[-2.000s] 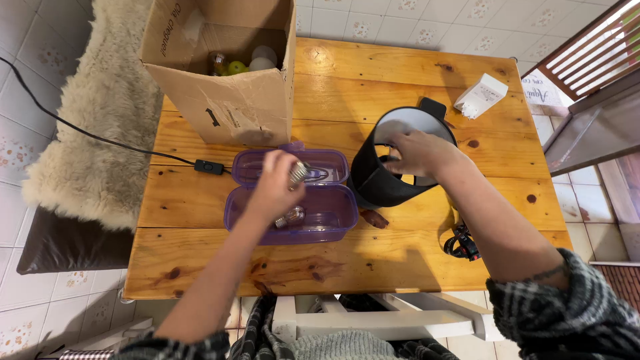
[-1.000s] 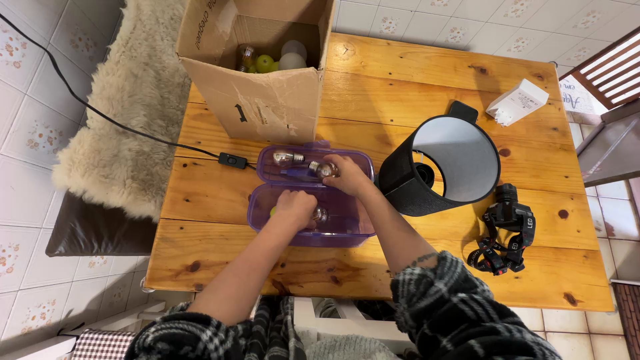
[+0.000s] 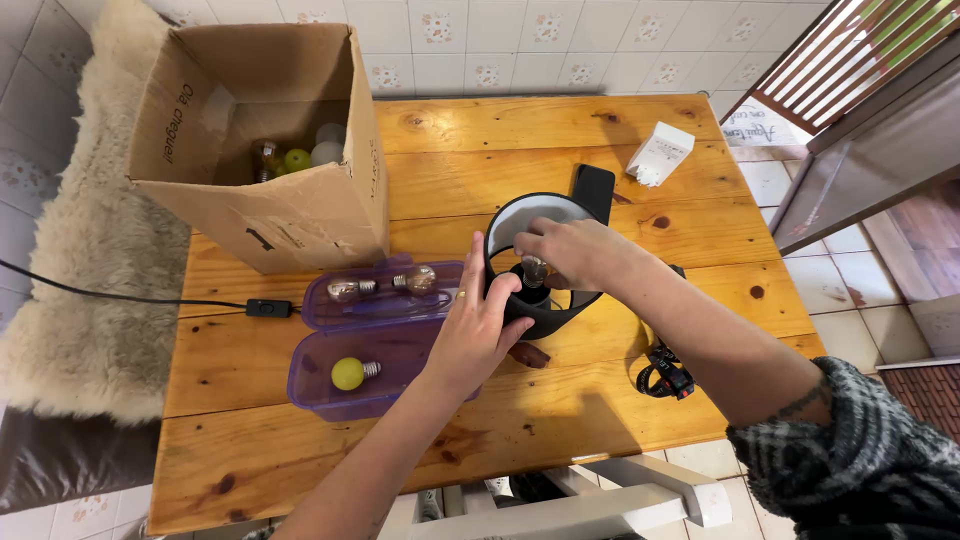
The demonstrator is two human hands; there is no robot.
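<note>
Inside the black lamp shade [image 3: 551,326], whose lining is white, my right hand [image 3: 574,251] grips a clear light bulb [image 3: 534,271] just above the dark socket. My left hand [image 3: 480,307] holds the near left rim of the shade, thumb over the edge. Left of it lies the open purple plastic case [image 3: 311,405]. Two clear bulbs, one at the left [image 3: 346,289] and one at the right [image 3: 418,280], rest in its lid half. A yellow bulb [image 3: 349,373] lies in the nearer half. The bulb's base is partly hidden by the socket area.
A cardboard box [image 3: 300,217] with several bulbs stands at the back left. A black inline switch [image 3: 268,308] on a cord lies beside the case. Behind the shade are a black phone-like object [image 3: 595,191] and a white carton [image 3: 661,154]; a headlamp [image 3: 667,373] lies at the right.
Both hands have moved from the purple case to the lamp shade, the right one now with a clear bulb. A second clear bulb now lies in the case's lid half.
</note>
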